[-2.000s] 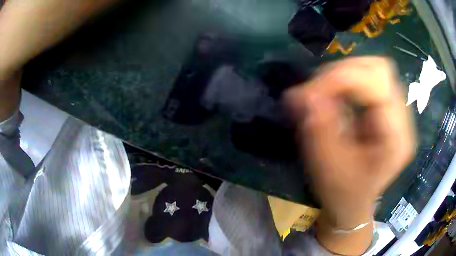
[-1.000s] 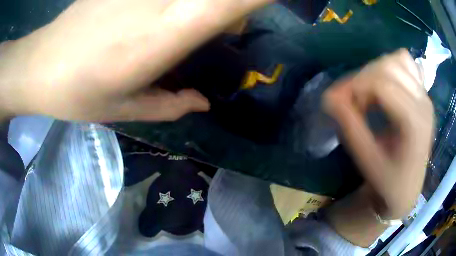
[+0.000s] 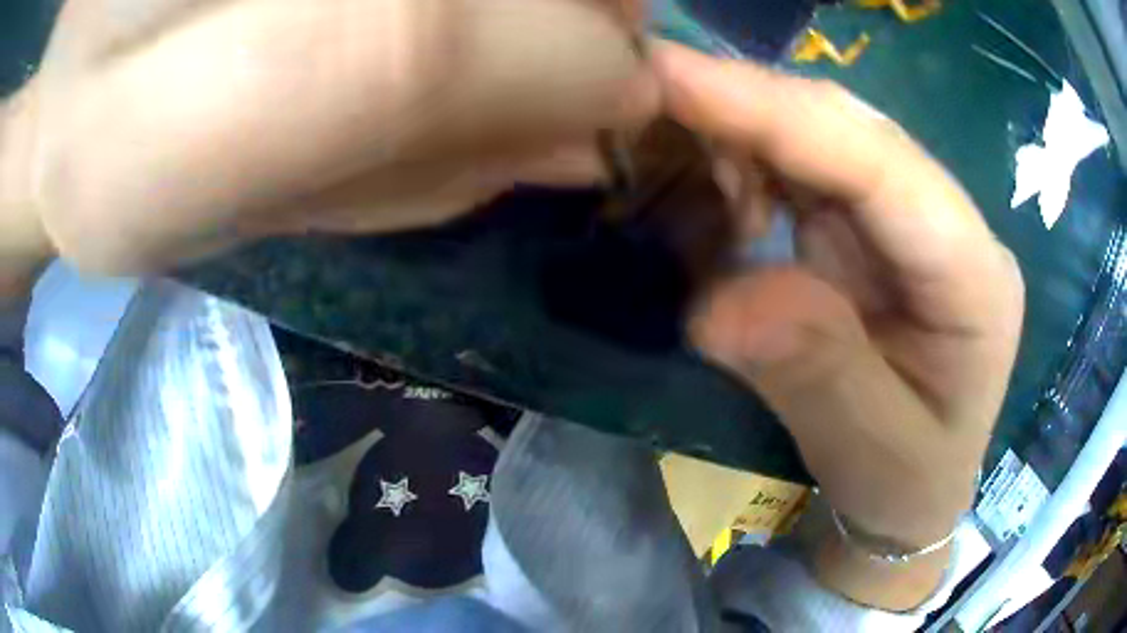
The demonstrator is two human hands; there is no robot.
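My left hand (image 3: 334, 124) is large and blurred at the upper left, its fingers reaching to the middle. It appears to hold a dark display module (image 3: 661, 173), blurred, with a brownish part showing between the hands. My right hand (image 3: 890, 260) is curled around the module's right side, its index fingertip close to my left fingers and its thumb lower down, apart from the index finger. Whether the right fingers grip it cannot be told. A black shape (image 3: 612, 278) lies below the hands on the dark green surface (image 3: 408, 297); its outline is unclear.
Dark screens (image 3: 754, 22) with orange tails (image 3: 831, 50) lie at the top. Two thin pale lines and a white crumpled piece (image 3: 1059, 155) are at the right. A clear pile and a white curved tray rim (image 3: 1057, 526) are at the right edge. A yellow label (image 3: 729, 497) shows below the table edge.
My right hand has moved left and up to meet my left hand. The orange tail and clear film seen between the hands a second ago no longer show plainly.
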